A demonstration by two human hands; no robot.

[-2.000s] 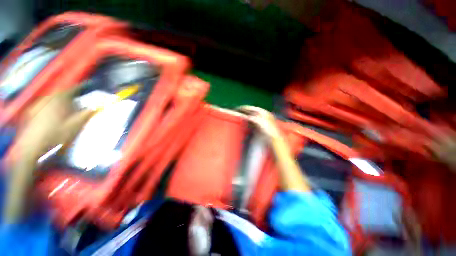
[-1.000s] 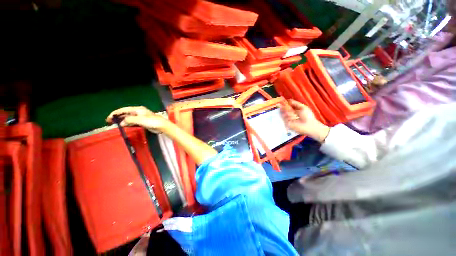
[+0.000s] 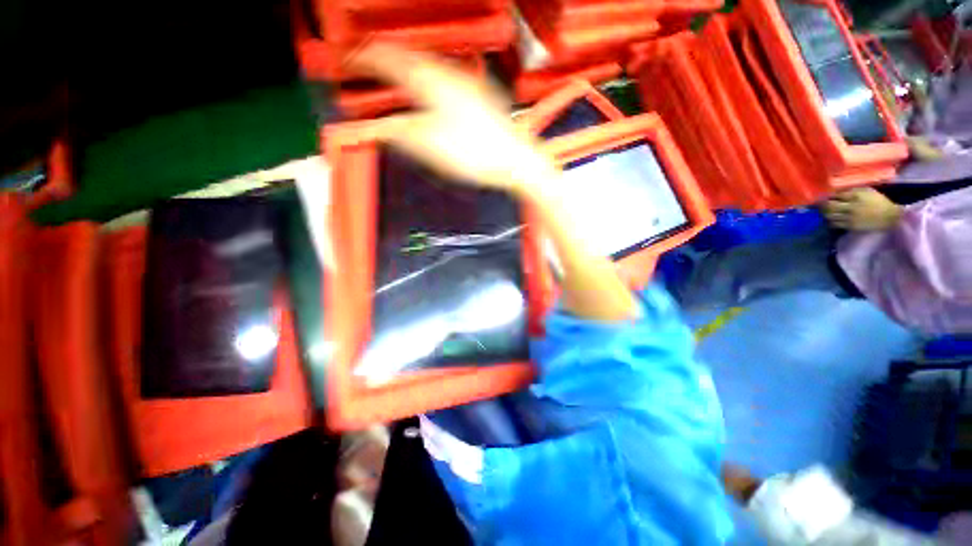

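My right hand (image 3: 458, 123), blurred and in a blue sleeve, reaches over the top of a red-orange foam tray (image 3: 346, 277). Its fingers look spread, and I see nothing held in it. The tray holds a dark glossy tablet (image 3: 458, 256) with bright reflections and a small green mark. To its left, another dark tablet (image 3: 213, 293) lies face up on a red-orange tray (image 3: 213, 432). My left hand is not in view.
A tray with a lit white tablet screen (image 3: 629, 197) stands to the right. Trays are stacked at the back (image 3: 426, 27) and lean in a row at the right (image 3: 703, 117). More trays stand at far left (image 3: 64, 352). A person's hand (image 3: 863, 210) with a pink sleeve is at right.
The tablet my right hand held on edge now lies flat on the left tray. My right hand has let go and moved right, over the neighbouring tray. The view has shifted.
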